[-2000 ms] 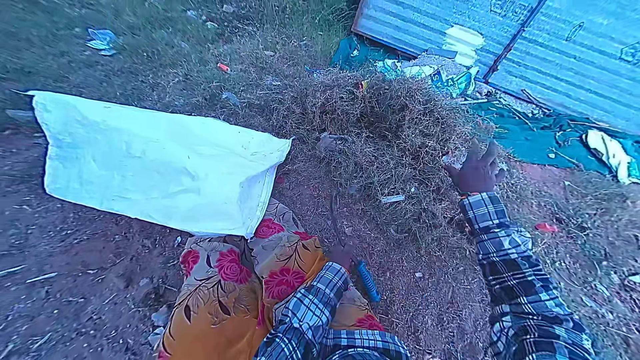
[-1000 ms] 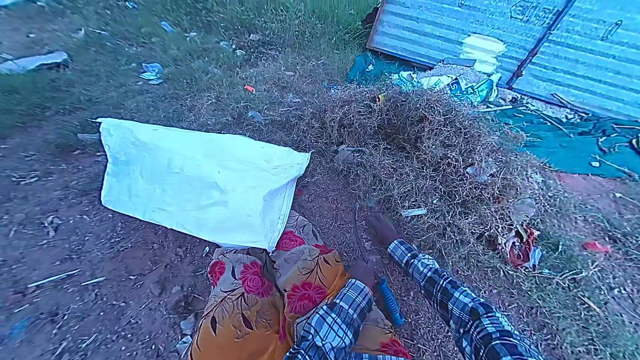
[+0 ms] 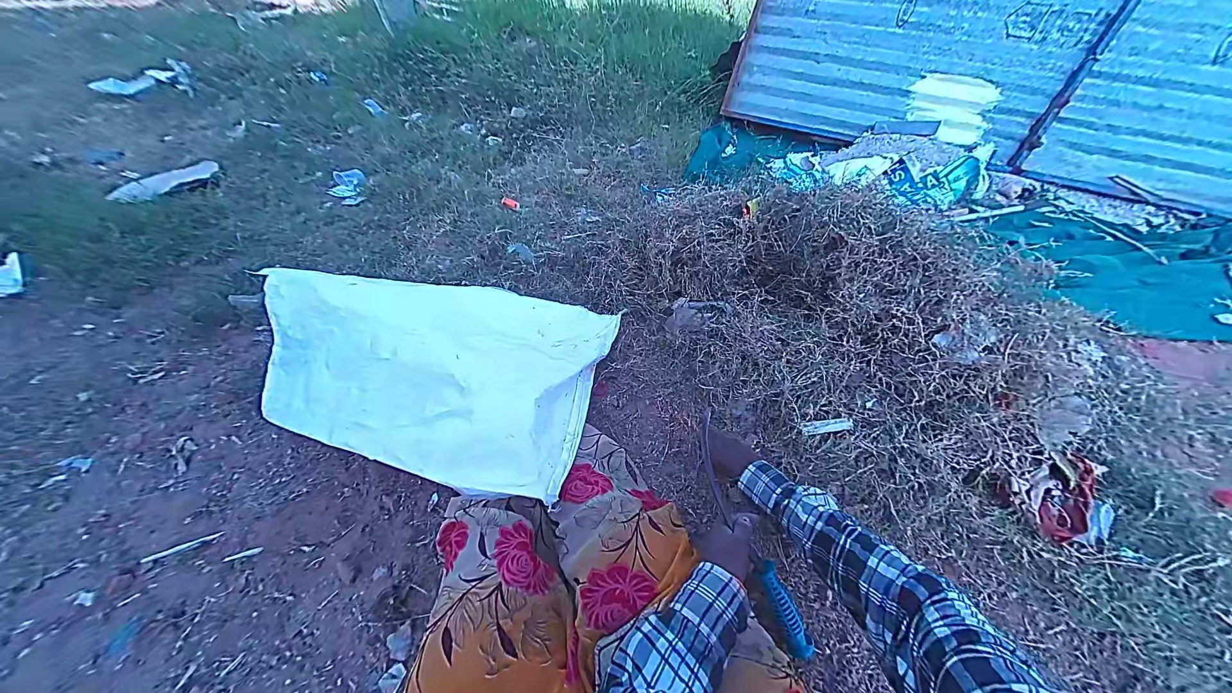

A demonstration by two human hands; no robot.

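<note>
A sickle with a thin curved blade (image 3: 713, 472) and a blue ribbed handle (image 3: 787, 611) lies across the space before my knees. My left hand (image 3: 727, 548) is closed around its metal near the base of the blade, with the handle sticking out beyond the hand. Just above, my right hand (image 3: 729, 453) is beside the blade's upper part; its fingers are dark and blurred, so whether they touch the metal is unclear. A white woven sack (image 3: 433, 375) is spread flat to the left, its near corner by the flowered cloth (image 3: 616, 597) over my knees.
A heap of dry grass (image 3: 837, 298) rises ahead and to the right, with plastic scraps (image 3: 1064, 500) in it. Behind stand corrugated metal sheets (image 3: 866, 63), with green sheeting (image 3: 1136, 274) at their foot. Litter (image 3: 168, 181) dots the ground at far left.
My right hand was over the right side of the grass heap two seconds ago and has come back left, beside the sickle blade. My left hand stays at the sickle. The view has shifted somewhat.
</note>
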